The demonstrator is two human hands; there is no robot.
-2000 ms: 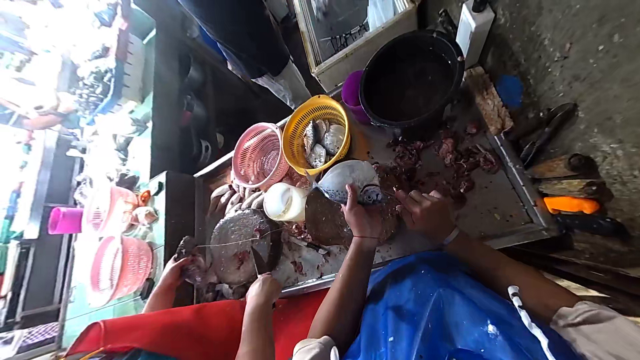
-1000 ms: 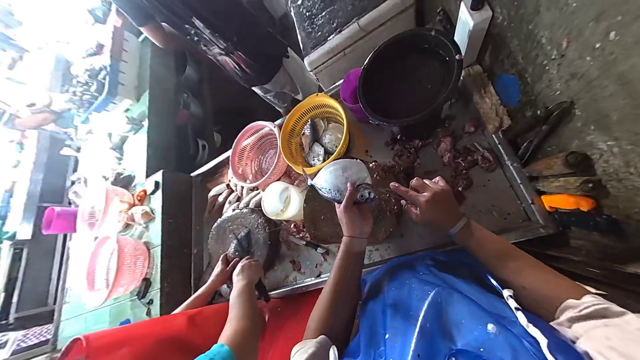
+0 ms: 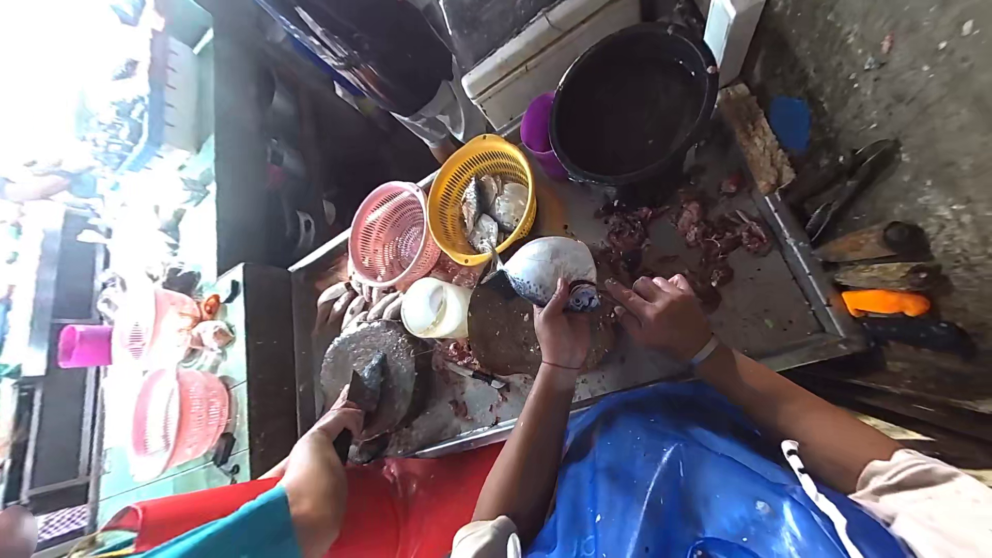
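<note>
A round silvery fish (image 3: 549, 267) is in my left hand (image 3: 563, 333), whose fingers grip it near the dark head end. It is held over a round brown chopping block (image 3: 504, 333). Close to the right of the head end is my right hand (image 3: 663, 314), index finger and thumb extended towards the fish, with nothing visible between them. A knife (image 3: 477, 375) lies left of my left forearm, near the block. Behind the fish, a yellow plastic basket (image 3: 438, 221) has several fish in it. A whitish plastic container (image 3: 435, 308) is left of the block.
A co-worker's hand (image 3: 341, 418) holds a knife (image 3: 363, 391) at a fish on another round block (image 3: 341, 349). Around lie a pink basket (image 3: 391, 232), a black basin (image 3: 634, 105), a purple container (image 3: 540, 128) and fish guts (image 3: 717, 232). A metal tray rim (image 3: 806, 271) bounds the right side.
The co-worker's two hands came together over the left block, then the knife hand shifted left. The person standing beyond the baskets has moved. My left hand keeps its hold on the fish.
</note>
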